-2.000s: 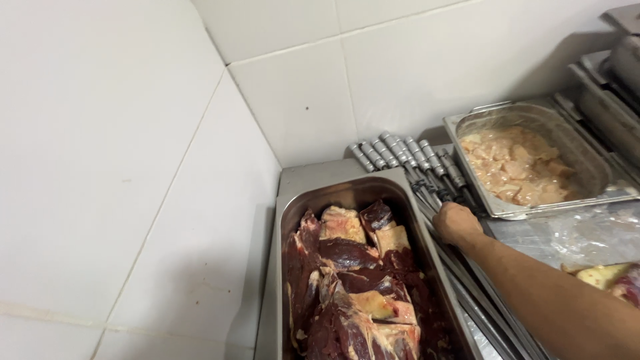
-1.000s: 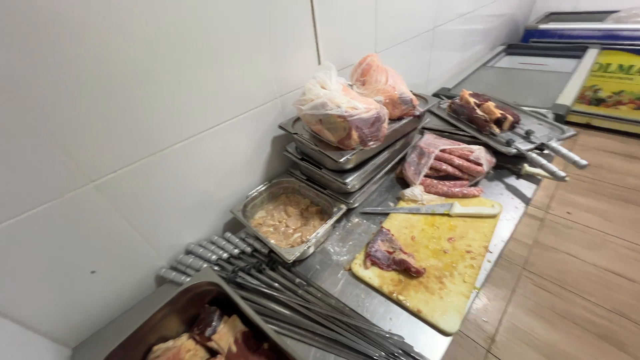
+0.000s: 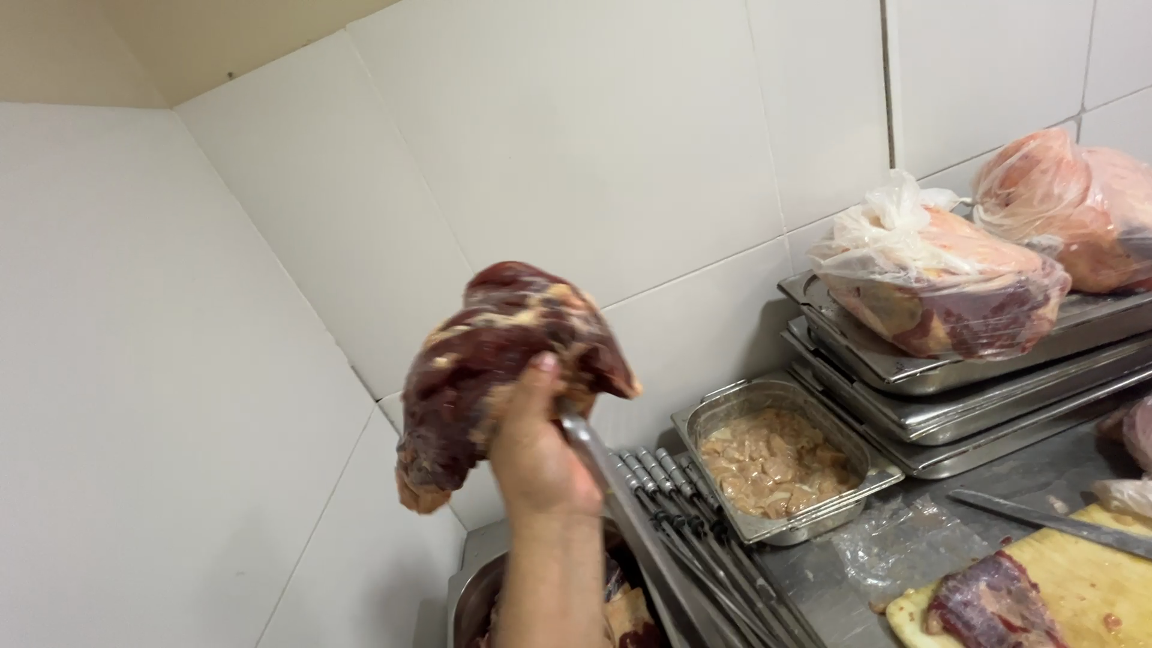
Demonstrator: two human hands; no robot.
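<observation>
My left hand (image 3: 546, 459) grips a large piece of dark red raw meat (image 3: 486, 378) with pale fat, raised in front of the tiled wall, thumb across its near side. A steel skewer blade (image 3: 616, 490) runs from the lower right up to the meat beside the thumb; whether its tip is inside is hidden. My right hand is out of view. Below, partly behind my forearm, a deep steel pan (image 3: 477, 589) holds more raw meat. Several skewers with ridged metal handles (image 3: 661, 472) lie right of that pan.
A smaller steel pan (image 3: 711, 396) of pale marinated pieces stands beside the skewers. Farther right are stacked steel trays (image 3: 900, 409) under bagged meat (image 3: 945, 279). A yellow cutting board (image 3: 1089, 576) carries a meat piece (image 3: 994, 603) and a knife (image 3: 1048, 517).
Two seconds ago my right hand was at the skewers; now it is out of view. My left hand has come into view holding meat, with a skewer against it. The view has swung about.
</observation>
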